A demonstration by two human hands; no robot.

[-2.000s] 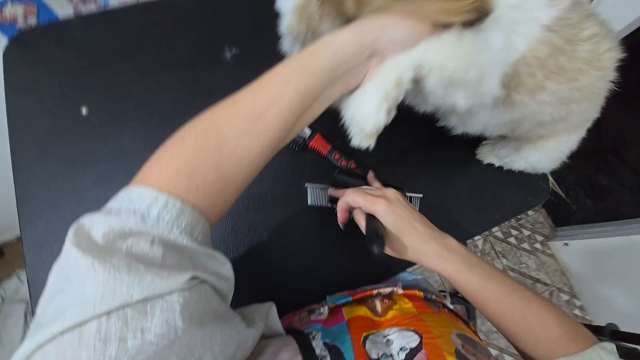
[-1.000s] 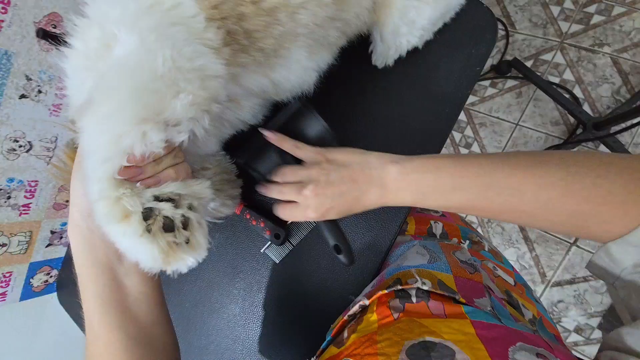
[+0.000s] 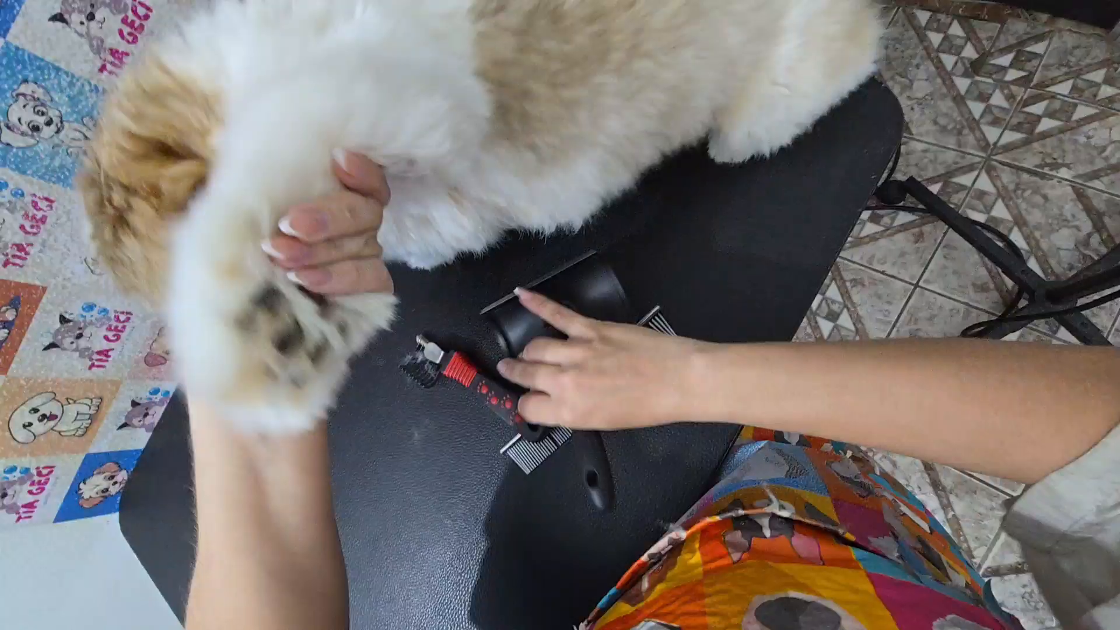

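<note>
My left hand (image 3: 337,232) is closed around the foreleg of a cream and tan dog (image 3: 560,105), and the furry paw (image 3: 284,346) shows its dark pads towards me. My right hand (image 3: 604,372) lies palm down over grooming tools on the black table, fingers spread. Under and beside it are a black slicker brush (image 3: 595,293) with its handle towards me, a metal comb (image 3: 535,451) partly covered, and a red and black dematting tool (image 3: 481,385) with a metal head. Whether the right fingers grip any of these cannot be told.
The black grooming table (image 3: 394,525) has a rounded corner at upper right. A wall covering with cartoon dogs (image 3: 52,416) runs along the left. Black metal legs (image 3: 989,245) stand on the patterned tile floor (image 3: 945,184) at right. Colourful printed cloth (image 3: 787,560) lies against the near edge.
The view has swung strongly. Since one second ago the held paw has come up nearer the camera, and the red and black tool and the brush head are less covered by my right hand.
</note>
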